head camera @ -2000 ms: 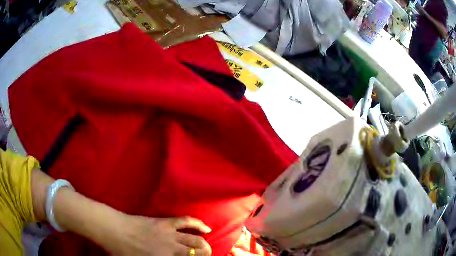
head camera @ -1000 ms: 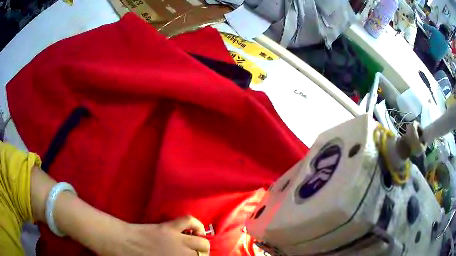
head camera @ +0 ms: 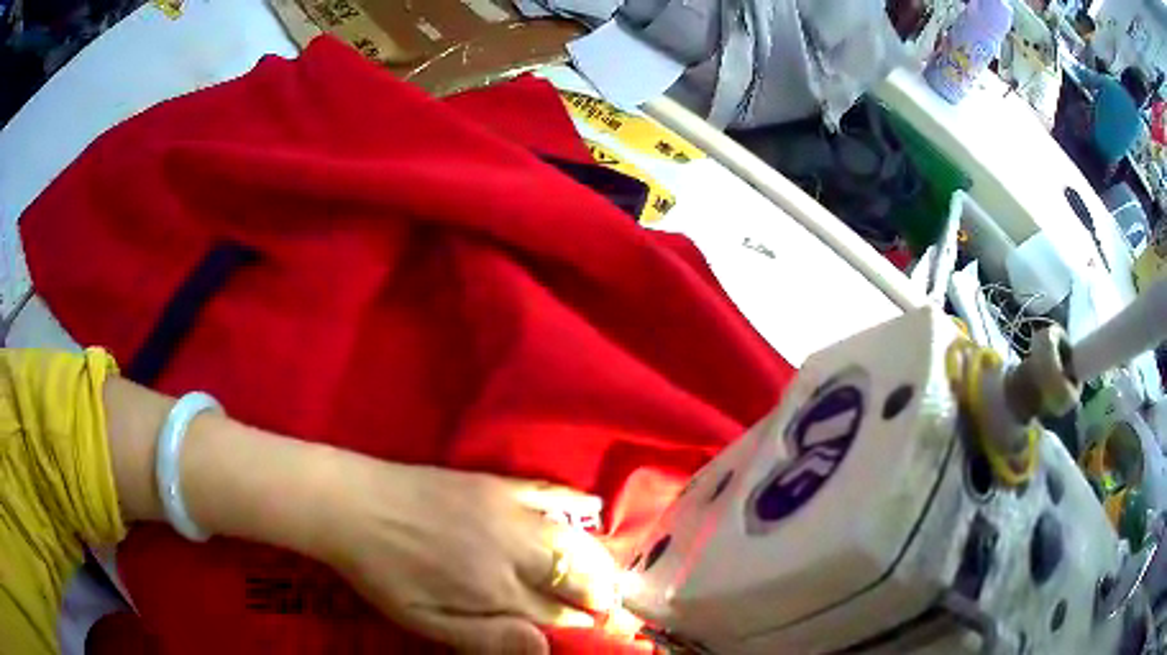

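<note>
A large red garment piece (head camera: 346,282) with dark strips lies spread on the white table, its right part running under the cream-white sewing machine head (head camera: 819,486). My left hand (head camera: 474,550) lies palm down on the cloth at the bottom centre, its fingertips at the brightly lit needle area beside the machine head. The fingers look fairly flat on the cloth, not visibly gripping it. A small white mark shows on the cloth by the knuckles. Glare and the machine head hide the needle and presser foot. My right hand is not in view.
A brown taped packet (head camera: 448,39) lies at the table's far edge, with yellow stickers (head camera: 627,126) beside it. A grey cloth bundle (head camera: 755,58) is beyond the table. A lilac thread cone (head camera: 966,49) stands at the upper right. A pale rod (head camera: 1126,339) rises by the machine head.
My left hand has moved right, onto the lit needle area, and its fingers have straightened. Dark print on the cloth now shows below my wrist. The cloth's folds have shifted slightly.
</note>
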